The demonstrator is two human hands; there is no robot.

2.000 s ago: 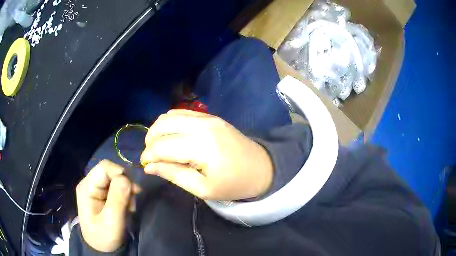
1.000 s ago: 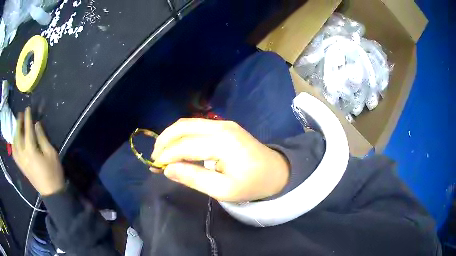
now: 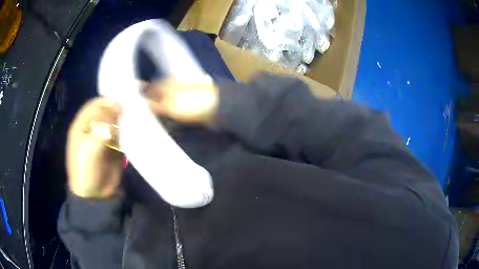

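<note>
A white U-shaped neck fan [image 3: 157, 152] is held up over the lap, its curved band at the upper left and one rounded end pointing down to the right. My right hand [image 3: 184, 100] grips the band from behind and is blurred; its fingertips are partly hidden. My left hand [image 3: 94, 149] is curled at the left side of the fan. A thin gold trim ring [image 3: 114, 147] shows in part at its fingers, against or close to the fan. A small red spot shows just below the ring; I cannot tell what it is.
An open cardboard carton [image 3: 341, 47] with bagged fans [image 3: 289, 31] stands on the blue floor [image 3: 409, 79] at the top. The black bench edge [image 3: 39, 110] curves down the left, with a yellow tape roll [image 3: 8, 23] cut off at the corner and a blue thin tool [image 3: 4, 215].
The fan has come off my right forearm and is now in my right hand. My left hand has come back from the bench to the fan. The view has shifted, moving the carton left and up.
</note>
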